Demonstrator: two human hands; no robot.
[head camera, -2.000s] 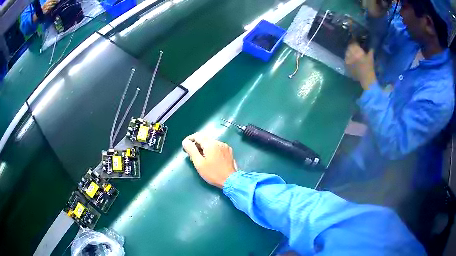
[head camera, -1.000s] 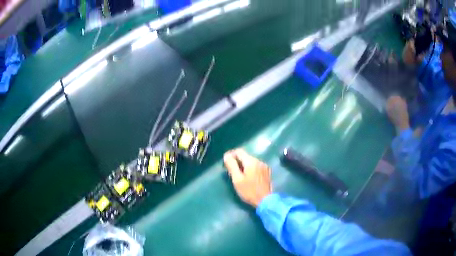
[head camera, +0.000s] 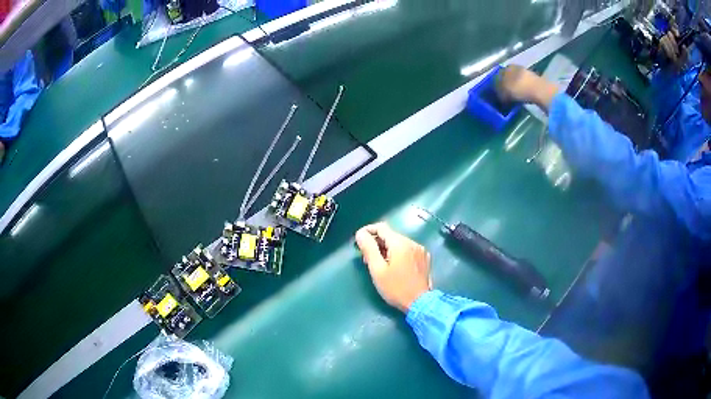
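My right hand (head camera: 396, 266) is above the green bench with its fingers curled in. A small dark spot shows between the fingers; I cannot tell whether it is small parts or shadow. A black electric screwdriver (head camera: 499, 259) lies on the bench to the right of my hand, its thin bit pointing up and left. Several power supply boards with yellow blocks stand in a row along the pale rail to the left, the nearest board (head camera: 305, 210) having a long pale lead. My left hand is not in view.
A neighbouring worker's hand (head camera: 524, 86) reaches into the blue screw tray (head camera: 491, 100) by the rail. A dark device housing (head camera: 606, 97) lies at upper right. A clear bagged bundle (head camera: 183, 371) lies at lower left. A black-edged plate (head camera: 234, 128) lies on the conveyor.
The view has swung, shifting the bench scene right and down. The neighbour's arm has reached across into the blue tray. My right hand stays curled near the same bench spot.
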